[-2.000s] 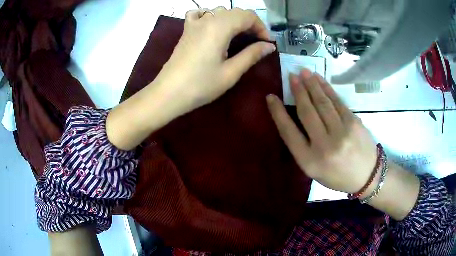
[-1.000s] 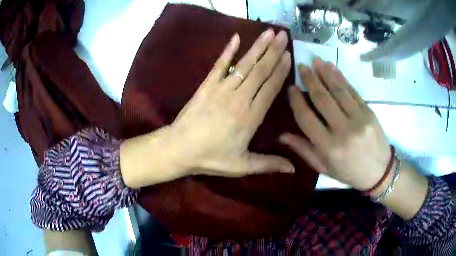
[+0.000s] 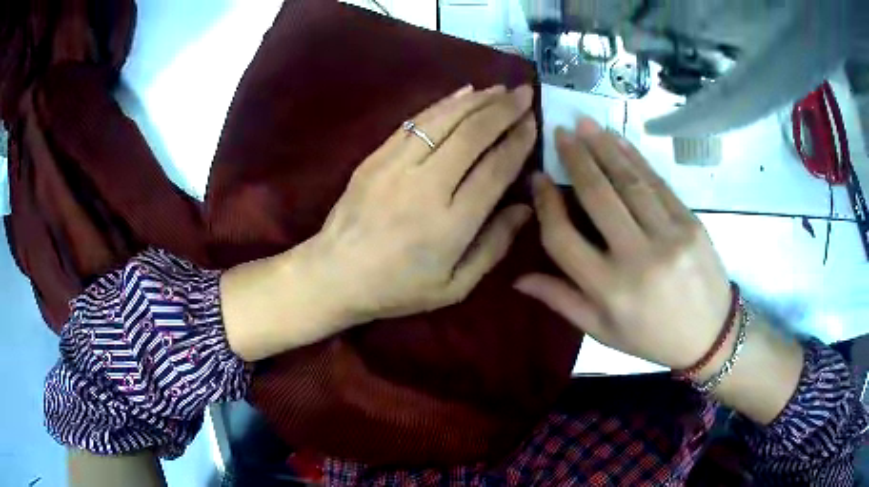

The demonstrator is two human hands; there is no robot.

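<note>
The dark rust-brown ribbed cloth [image 3: 314, 124] lies spread in front of me, its straight right edge below the machine head. My left hand [image 3: 419, 214] lies flat on the cloth, fingers extended, fingertips near that edge. My right hand [image 3: 634, 247] rests along the edge, thumb and index finger at the cloth and the other fingertips over a small whitish card [image 3: 562, 143] beside it. The card's lower part is hidden by my fingers. Neither hand grips the cloth.
The grey machine head [image 3: 762, 67] is at the top right, with the silver needle plate [image 3: 576, 71] under it. Red-handled scissors [image 3: 819, 133] lie at the far right. Bunched brown cloth [image 3: 105, 143] lies at the left. A checked garment [image 3: 610, 447] is at the bottom.
My left hand has gone from bent over the cloth's top edge to flat on the cloth, its fingers now closer together. The cloth's upper left part is spread further up. My right hand stays beside the edge.
</note>
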